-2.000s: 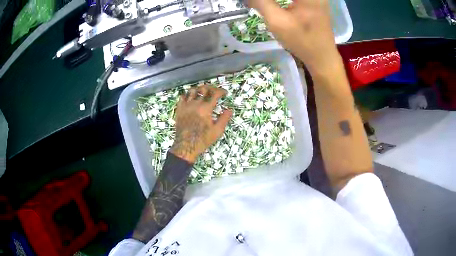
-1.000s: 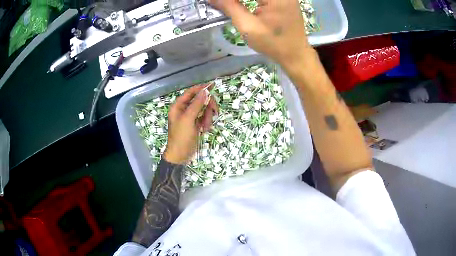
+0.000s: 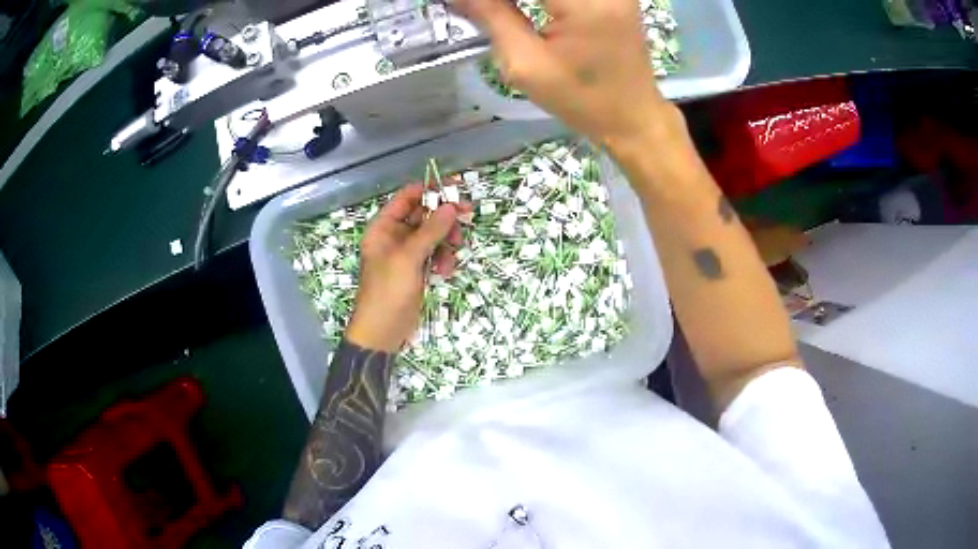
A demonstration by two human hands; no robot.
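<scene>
The near tub (image 3: 656,231) is a translucent bin full of loose white-and-green workpieces (image 3: 547,252), against my white shirt. My left hand (image 3: 413,236) is over the tub's upper left part, with a white-and-green workpiece (image 3: 431,197) between thumb and fingers, its thin stem pointing up. A second white head shows beside it; I cannot tell if it is a separate piece. My right hand (image 3: 552,54) is at the right end of the silver assembly fixture (image 3: 397,32). Its fingertips are at the top edge, partly cut off, and whether they hold a piece is hidden.
The far tub (image 3: 729,54), with more pieces, is behind my right hand. Air fittings and a dark hose (image 3: 220,182) hang left of the white base. A green bag (image 3: 70,48) is upper left. A red stool (image 3: 129,461) is lower left, and a shiny red bin (image 3: 799,129) at right.
My left hand has come up from among the pieces and now holds a workpiece with its stem up. My right hand has shifted left along the fixture.
</scene>
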